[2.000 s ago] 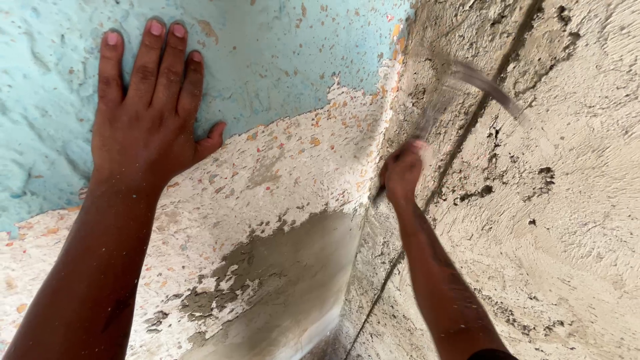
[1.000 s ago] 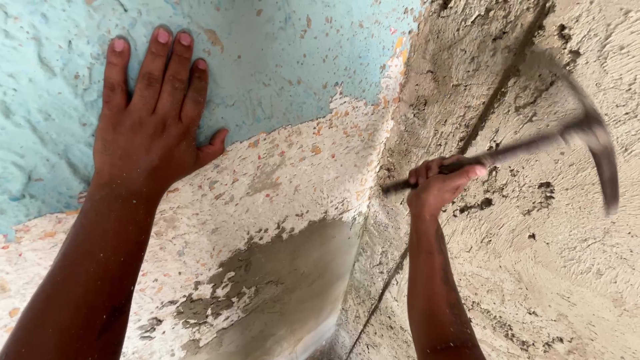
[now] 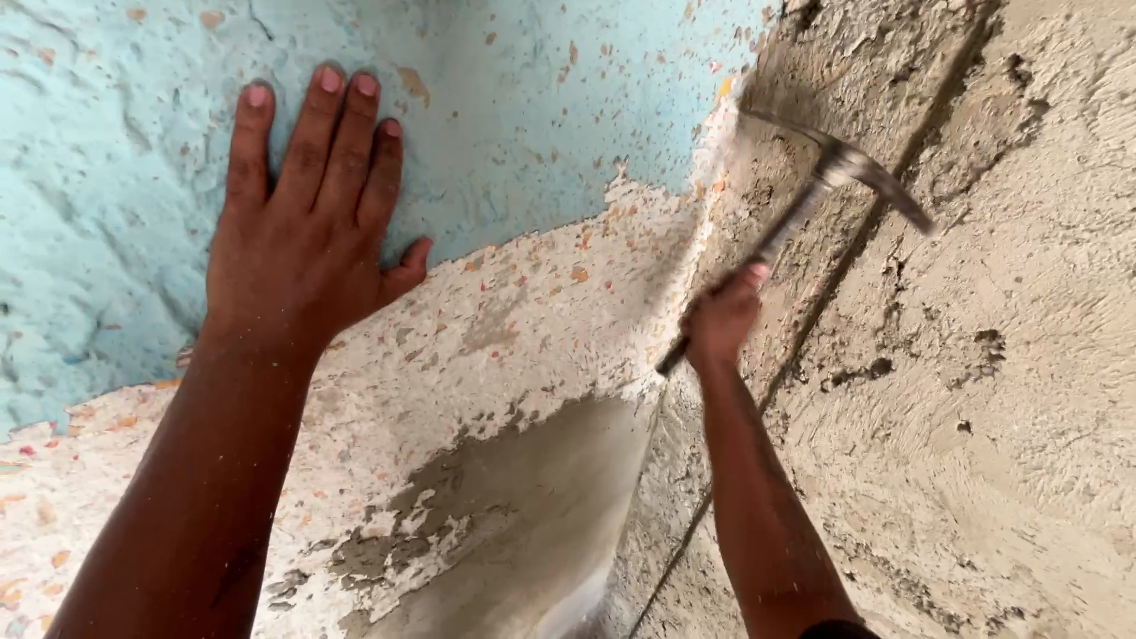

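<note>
My left hand (image 3: 306,213) lies flat on the blue painted wall (image 3: 497,115), fingers pointing up and apart, holding nothing. Below the ragged paint edge, the wall is stripped to pale, speckled plaster (image 3: 532,319). My right hand (image 3: 723,319) is closed around the handle of a pick-type hammer (image 3: 830,160), whose curved, two-ended head is slightly blurred. One tip of the head is at the wall corner, where the blue paint meets rough grey plaster; whether it touches is unclear. The other tip points right and down, over the rough wall.
A rough cement-plastered wall (image 3: 1003,444) fills the right side, with a long dark groove (image 3: 834,284) running diagonally down it. Lower in the middle is a smooth grey patch (image 3: 532,506). Small pits mark the rough wall near the groove.
The hammer's head has swung from the right over to the corner, and my right hand has turned with it. My left hand has stayed on the blue wall.
</note>
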